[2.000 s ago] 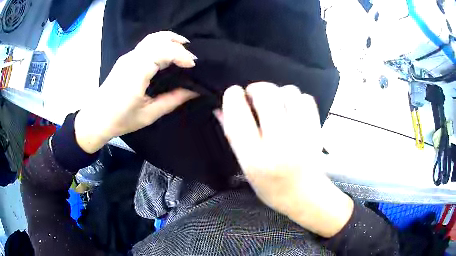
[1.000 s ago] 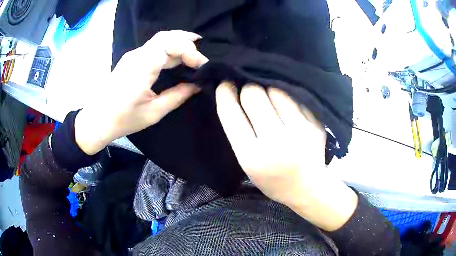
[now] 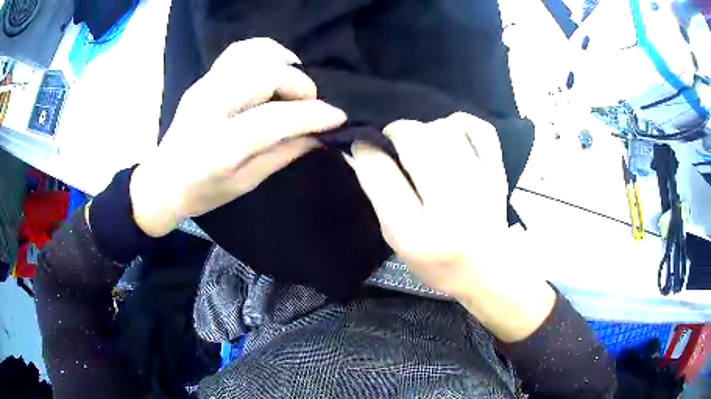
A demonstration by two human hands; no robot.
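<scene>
A large black fabric (image 3: 343, 47) lies over the white table and hangs over its front edge. My left hand (image 3: 242, 132) pinches a fold of it between thumb and fingers, near the middle. My right hand (image 3: 444, 195) grips the same fold just to the right, its thumb close to my left fingertips. The fingers of my right hand curl over the cloth, so what lies under them is hidden.
The white sewing machine (image 3: 663, 54) with a blue stripe stands at upper right. Yellow-handled snips (image 3: 633, 203) and black shears (image 3: 672, 249) lie right of the cloth. A tape measure (image 3: 405, 279) runs along the table's front edge. Grey checked clothing (image 3: 343, 351) is below.
My left fingers have closed and moved right onto the fold. My right hand has gone from reaching under the cloth's edge to pinching the fold. The fabric's raised right part now lies lower.
</scene>
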